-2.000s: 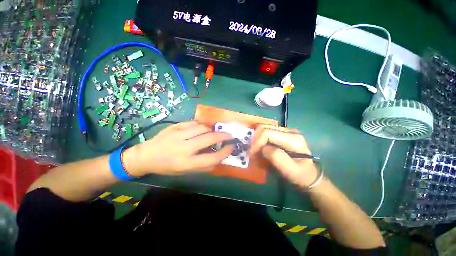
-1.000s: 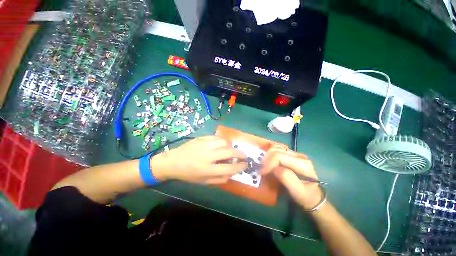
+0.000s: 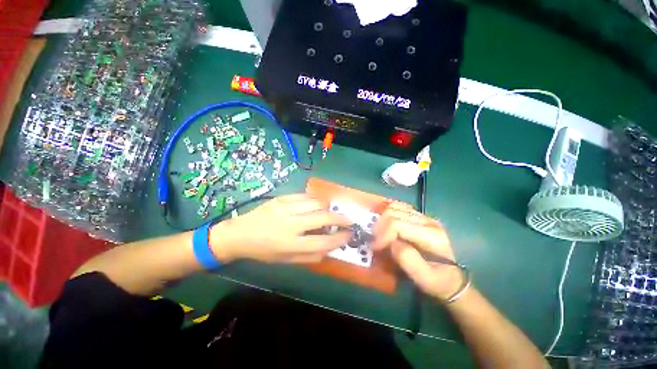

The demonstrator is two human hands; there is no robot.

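Note:
The white jig (image 3: 351, 256) with black spots lies on the orange-brown mat (image 3: 344, 272) in front of me. A small dark part (image 3: 359, 235) sits at the jig's middle, between my fingertips. My left hand (image 3: 282, 229) lies over the jig's left side, fingertips at the dark part; whether they grip it is hidden. My right hand (image 3: 419, 245) is at the jig's right side, closed around the thin dark tweezers (image 3: 445, 261), whose rear end sticks out past the palm. The tweezers' tips are too small to make out.
Circuit boards (image 3: 232, 162) lie loose inside a blue cable (image 3: 164, 155). Behind the mat stand a black power box (image 3: 360, 90) and a white bottle (image 3: 403, 173). A thin dark rod (image 3: 422, 194) lies beside the mat. A fan (image 3: 575, 213) and clear trays (image 3: 627, 288) are right, more trays (image 3: 94, 108) left.
The camera view has shifted, bringing more of the box top and left trays into the picture. Both hands stay at the jig, with only small finger movements.

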